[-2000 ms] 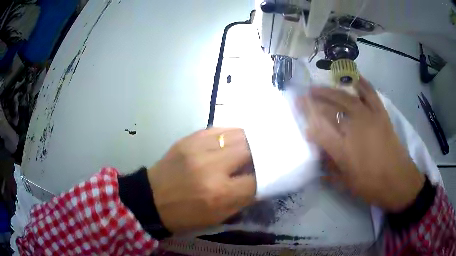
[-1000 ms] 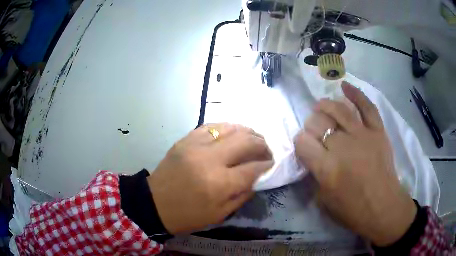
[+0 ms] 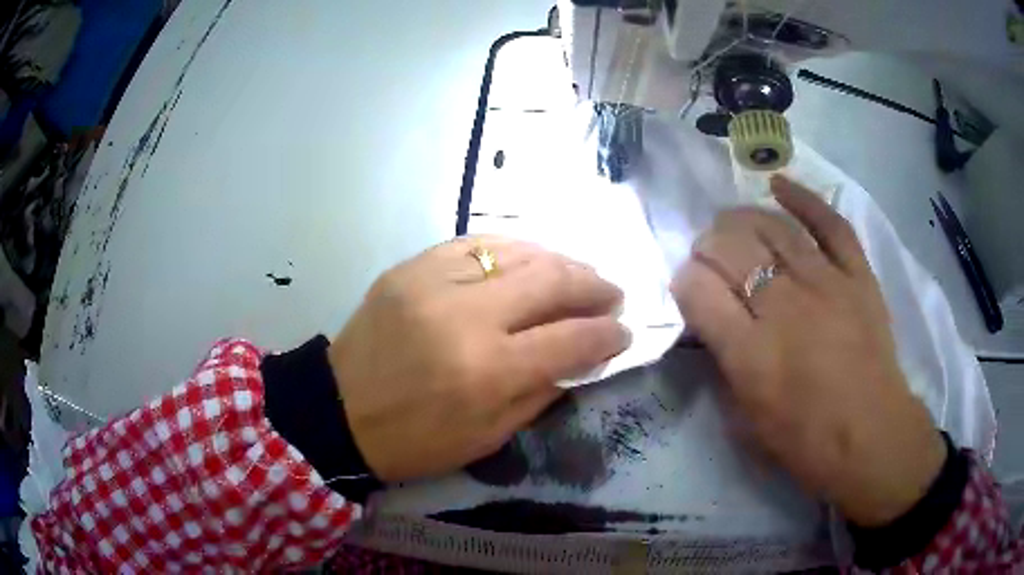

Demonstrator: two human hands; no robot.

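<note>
A white fabric piece (image 3: 646,264) lies on the machine bed, running from the presser foot (image 3: 616,144) toward me, with a curved near edge. More white fabric (image 3: 915,303) spreads behind and right of my right hand. My left hand (image 3: 483,354) lies on the left part of the piece, thumb and fingers on its near edge. My right hand (image 3: 797,348) rests at its right side, fingertips on the fabric, index finger raised toward the cream knob (image 3: 762,139). The needle cannot be made out in the glare.
The white machine head (image 3: 640,56) stands above the hands. A slim black tool (image 3: 968,264) lies at right, and a dark upright tool (image 3: 945,129) stands behind it. A measuring tape strip (image 3: 505,548) runs along the front edge. Ruffled white fabric (image 3: 43,449) hangs at left.
The near edge of the white piece has moved away from me, toward the presser foot. My left hand has moved slightly forward with it. My right hand stays beside the piece.
</note>
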